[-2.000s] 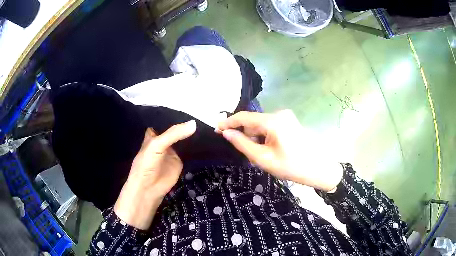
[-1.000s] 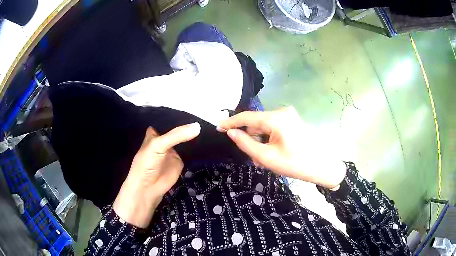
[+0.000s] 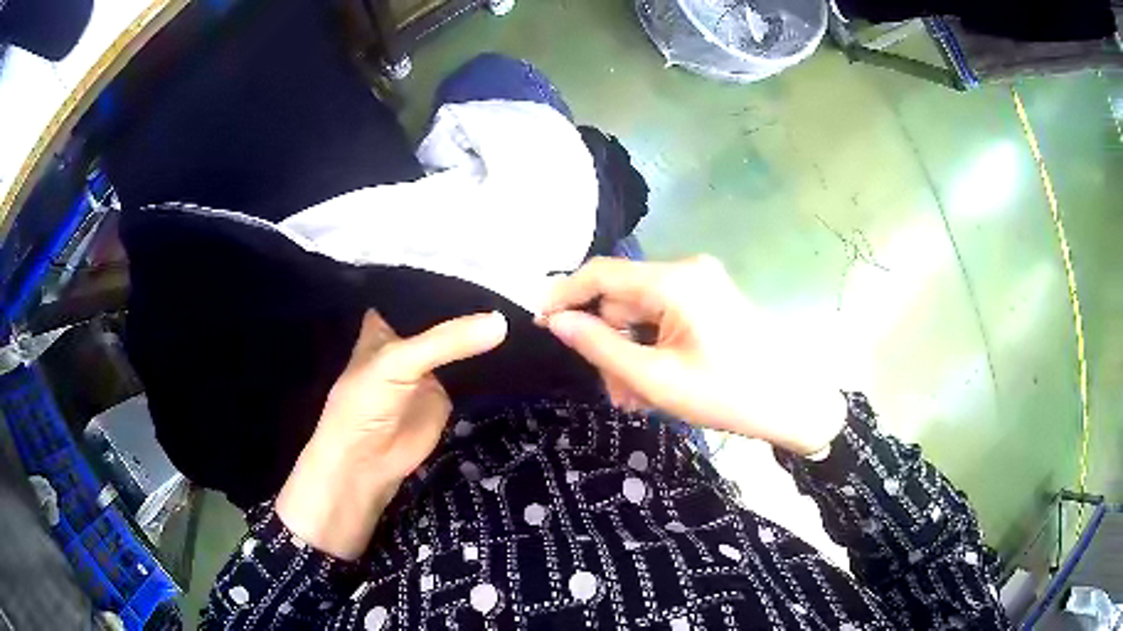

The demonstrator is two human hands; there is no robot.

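The black garment (image 3: pixel 234 333) lies over my lap, with its white lining (image 3: pixel 493 222) spread along its upper right side. My left hand (image 3: pixel 394 413) lies on the black cloth, thumb on top pointing right toward the seam; its other fingers are hidden under the cloth. My right hand (image 3: pixel 671 345) pinches thumb and forefinger together at the edge where black meets white. A needle is too small to make out between the fingertips. A small dark tip shows just above the right forefinger.
A wood-edged white table (image 3: pixel 92 86) curves at the upper left. Blue crates (image 3: pixel 92 530) stand at the lower left. A clear-lined bin (image 3: pixel 739 37) stands on the green floor at the top, beside a metal-legged stand (image 3: pixel 911 56).
My left thumb has moved slightly right, closer to my right fingertips. My right hand keeps its pinch at the seam with only small shifts. The cloth lies almost the same.
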